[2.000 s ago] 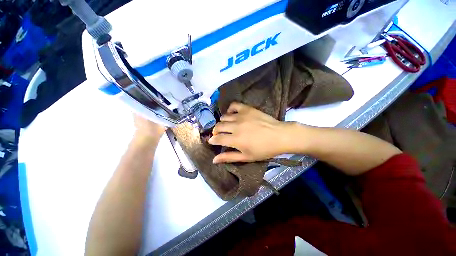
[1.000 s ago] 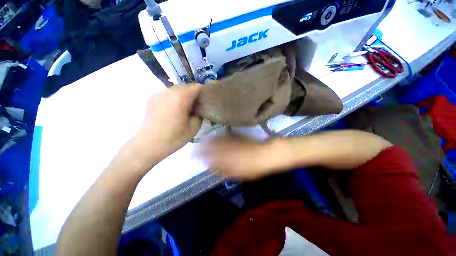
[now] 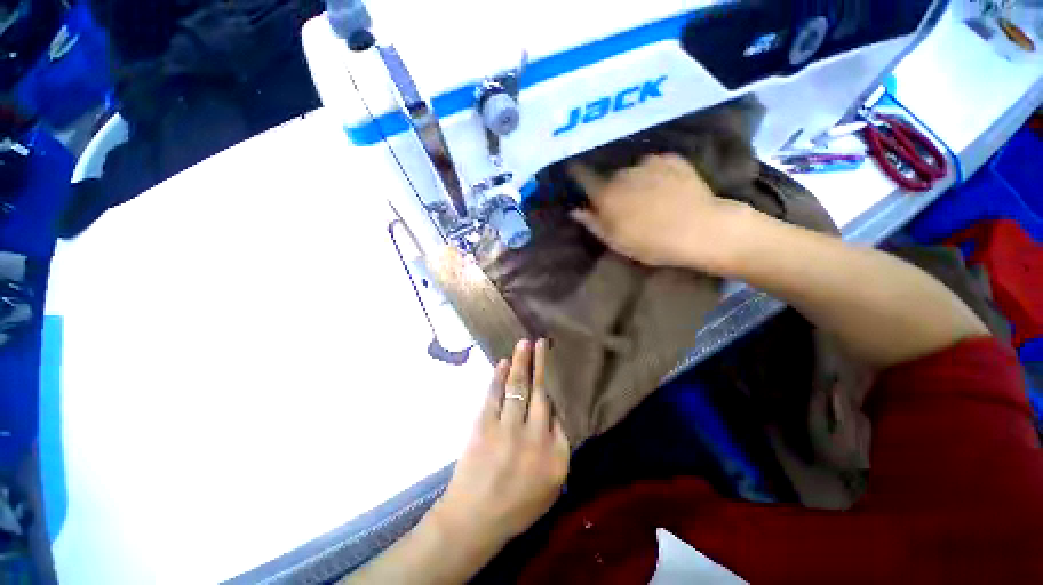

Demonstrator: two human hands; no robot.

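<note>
The brown woven garment (image 3: 641,331) lies under the machine's needle area (image 3: 469,234) and spreads to the table's front edge. Its smooth dark lining (image 3: 549,261) faces up beside the presser foot. My left hand (image 3: 515,440), with a ring on one finger, lies with extended fingers on the garment's left edge, in front of the needle; its thumb is hidden. My right hand (image 3: 658,211) is on the bunched cloth right of the needle, under the machine arm, thumb and forefinger apart. The needle tip and the foot's contact with the cloth are too small to tell.
The white JACK machine head (image 3: 612,103) crosses above the cloth. Red-handled scissors (image 3: 906,152) and small tools (image 3: 821,162) lie right of it. The white table (image 3: 229,377) has a ruler-marked front edge. More brown cloth (image 3: 835,423) hangs beside my red sleeve. Dark garments lie behind.
My left hand has moved from the needle to the garment's front left edge. My right hand has moved up and right onto the cloth. The raised, folded garment is now spread, its lining showing.
</note>
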